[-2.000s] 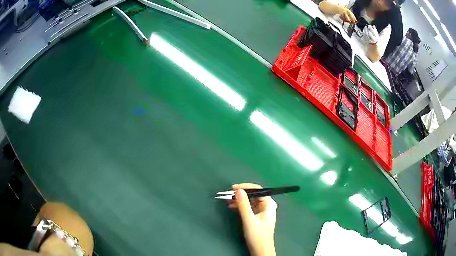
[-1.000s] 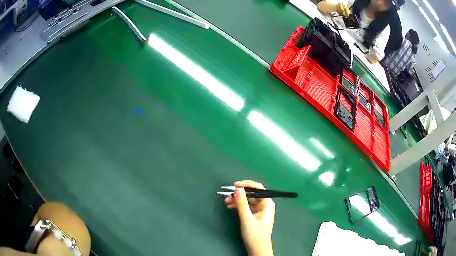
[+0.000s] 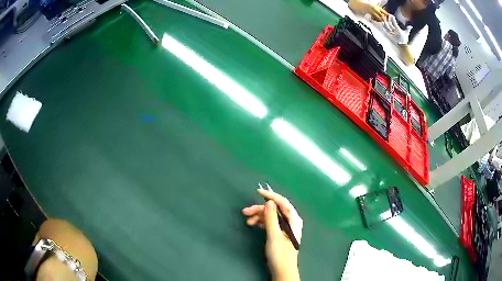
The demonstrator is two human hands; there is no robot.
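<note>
My right hand (image 3: 282, 233), bare, at bottom centre, holds black tweezers (image 3: 287, 229) with the handle slanting down to the right. Their two silver points stick up past the fingertips, slightly apart, with nothing visible between them. A black phone middle frame (image 3: 380, 207) lies on the glossy green surface (image 3: 165, 181), right of the hand and not touching it. At the bottom left corner, bare skin with a metal band (image 3: 58, 255) shows, probably my left wrist; my left hand's fingers are not visible.
A red tray (image 3: 352, 101) with black parts (image 3: 358, 48) stands at upper right. A white wavy-edged tray (image 3: 385, 263) is at bottom right, a white wipe (image 3: 23, 111) at far left. Pale rails (image 3: 192, 13) line the far edge. A person (image 3: 415, 22) sits beyond.
The phone middle frame has moved left and up across the green surface. The tweezers have turned from nearly level to steep, points up. A dark edge has appeared at the lower right.
</note>
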